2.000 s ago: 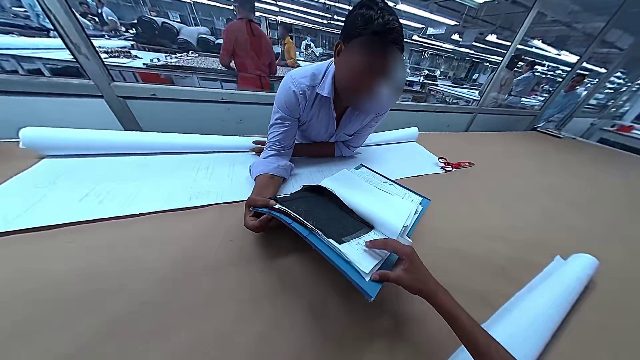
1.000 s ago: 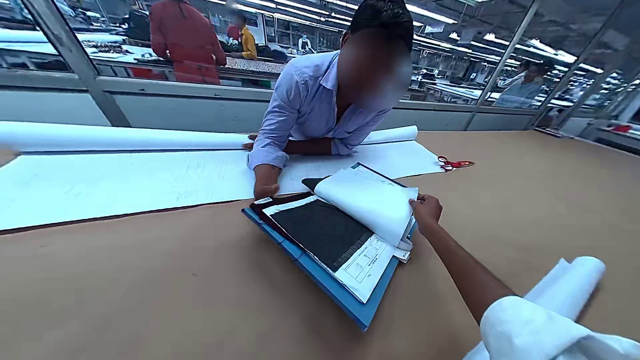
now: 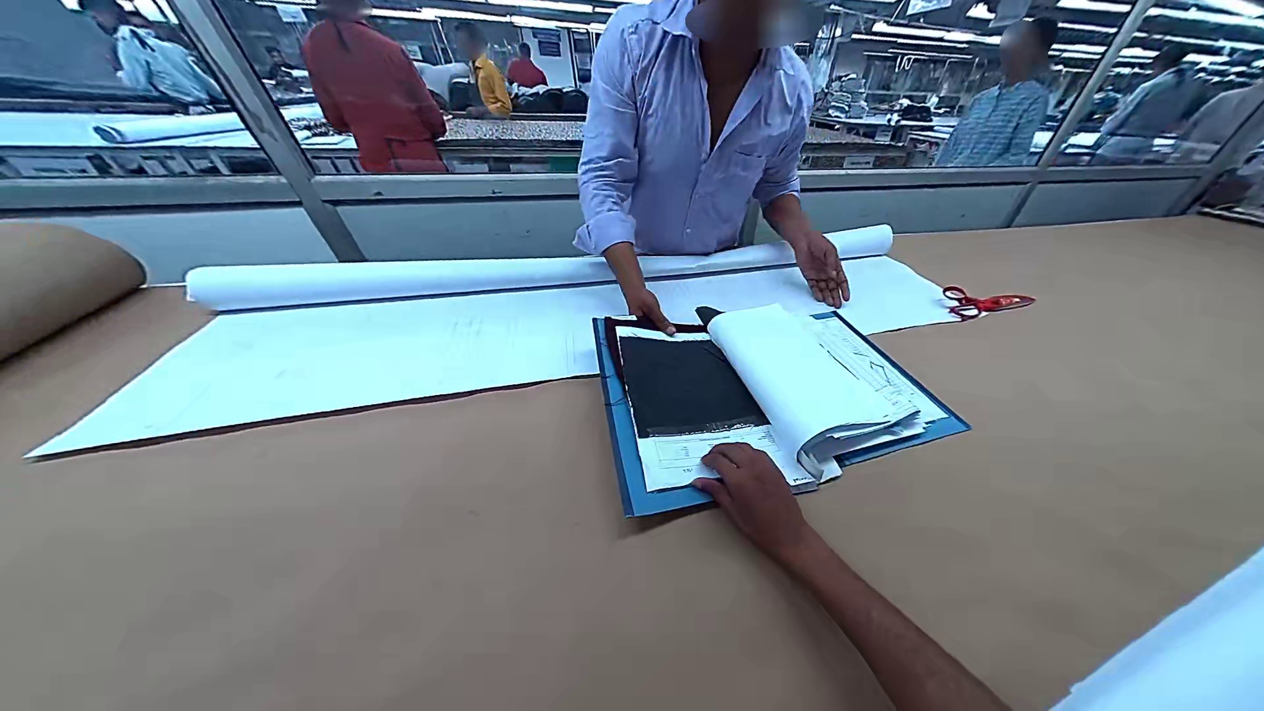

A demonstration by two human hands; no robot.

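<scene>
My right hand grips the near edge of a blue folder, fingers on top of its papers. The folder lies open on the brown-covered table, its near edge seemingly raised a little. Inside on the left is a black fabric swatch on a printed sheet; a stack of white pages is folded over to the right. A co-worker across the table touches the folder's far left edge with one hand; the other hand is held palm up beyond the pages. My left hand is not in view.
A long white paper sheet with a rolled far edge lies behind the folder. Red-handled scissors lie at its right end. A brown roll is at the left, white paper at the lower right. Glazed partition behind.
The folder now rests lower and flatter. My right hand has moved from the turned pages to the near edge. The co-worker has straightened up and holds one hand out. The view has shifted.
</scene>
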